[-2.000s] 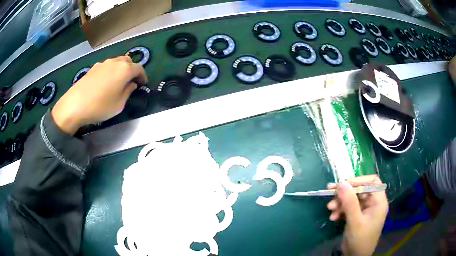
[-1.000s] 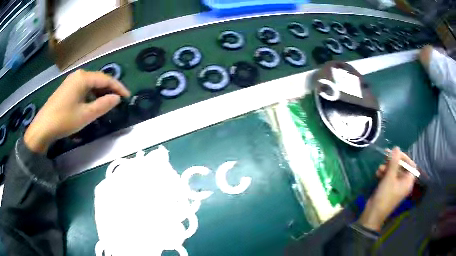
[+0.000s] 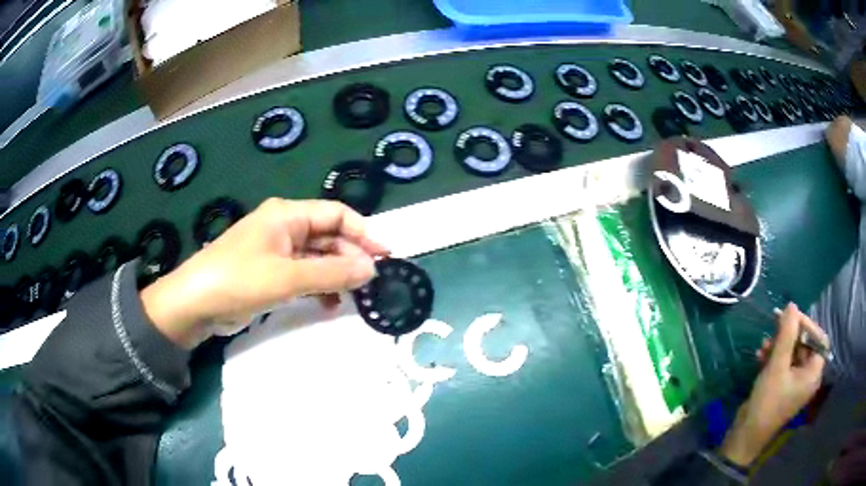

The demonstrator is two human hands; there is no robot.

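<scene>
My left hand pinches a black ring part by its edge, above the overexposed white pile of inserts. The ring's face shows several small holes around the centre and no pale band. Two C-shaped inserts lie right of the pile, one of them loose. My right hand holds slim silver tweezers, their tip near the lower rim of the shiny metal bowl. Whether the tip grips anything cannot be told. A dark brown block with a white label and a C piece lies across the bowl.
Black rings, many fitted with pale C bands, lie in rows on the green belt behind a pale rail. A clear bag lies left of the bowl. Beyond are a cardboard box and blue tray. Another person's hand shows far right.
My left hand has lifted a black ring off the belt and brought it over the pile. My right hand and tweezers moved from the loose inserts to the bowl; one loose C piece is gone from the bench.
</scene>
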